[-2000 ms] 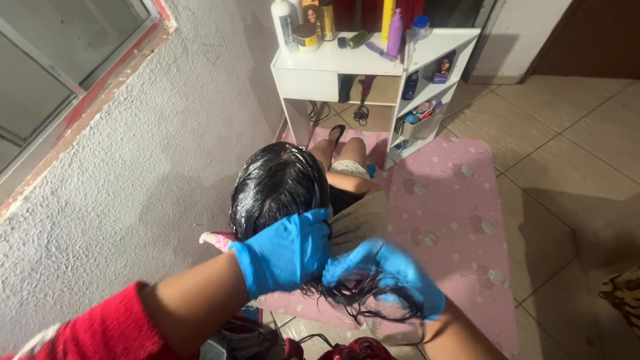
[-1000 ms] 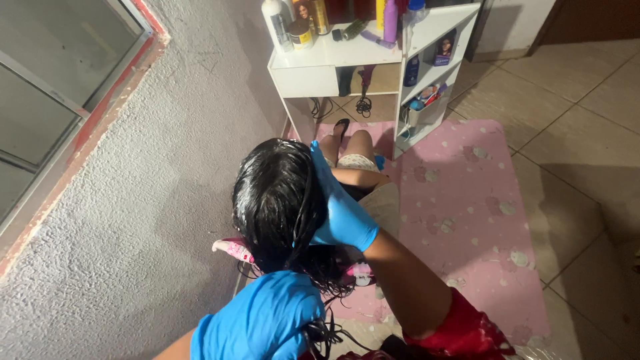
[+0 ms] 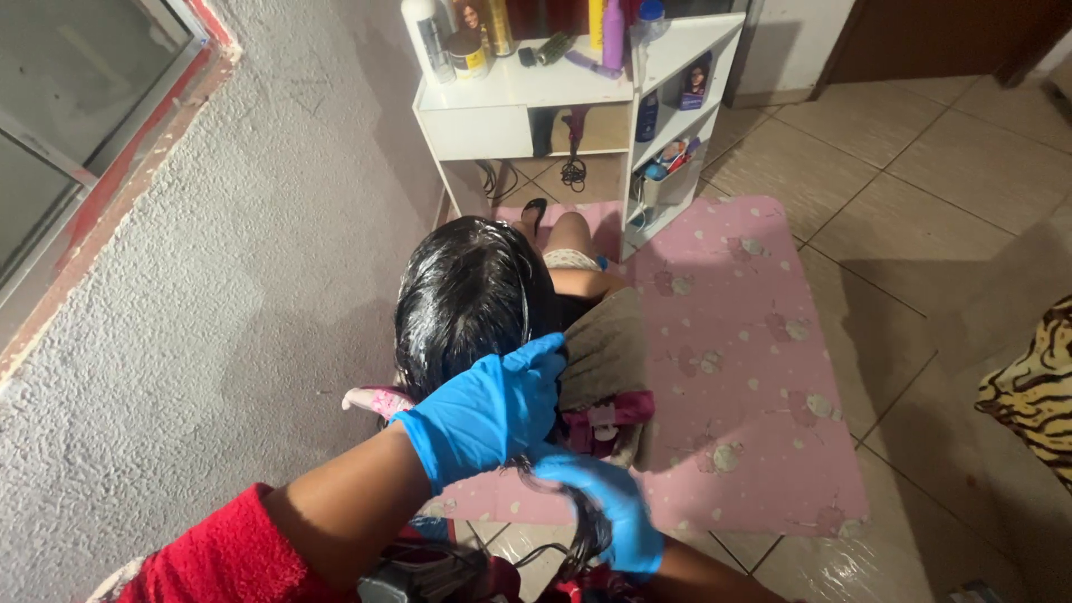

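Note:
A seated person's wet, dark hair [image 3: 469, 293] fills the middle, with whitish product streaks on the crown. My left hand [image 3: 494, 410], in a blue glove, lies at the right rear side of the head, fingers closed around hair there. Just below it, my right hand [image 3: 607, 507], also gloved in blue and slightly blurred, holds the hanging lock of dark hair [image 3: 589, 532]. A grey-brown cloth [image 3: 607, 347] covers the person's shoulder and back. Pink fabric [image 3: 615, 410] shows beside my hands.
Ahead stands a white vanity table [image 3: 477, 134] with bottles, a jar [image 3: 467, 54] and a round hairbrush [image 3: 554, 48]; its side shelves [image 3: 670, 126] hold more bottles. A textured wall [image 3: 276, 251] rises on the left. A pink patterned mat [image 3: 729, 335] covers the tiles. Tiger-print fabric [image 3: 1038, 394] lies at right.
My left hand has moved up from below the head to its right rear side. My right hand has dropped from the side of the head to the hanging hair.

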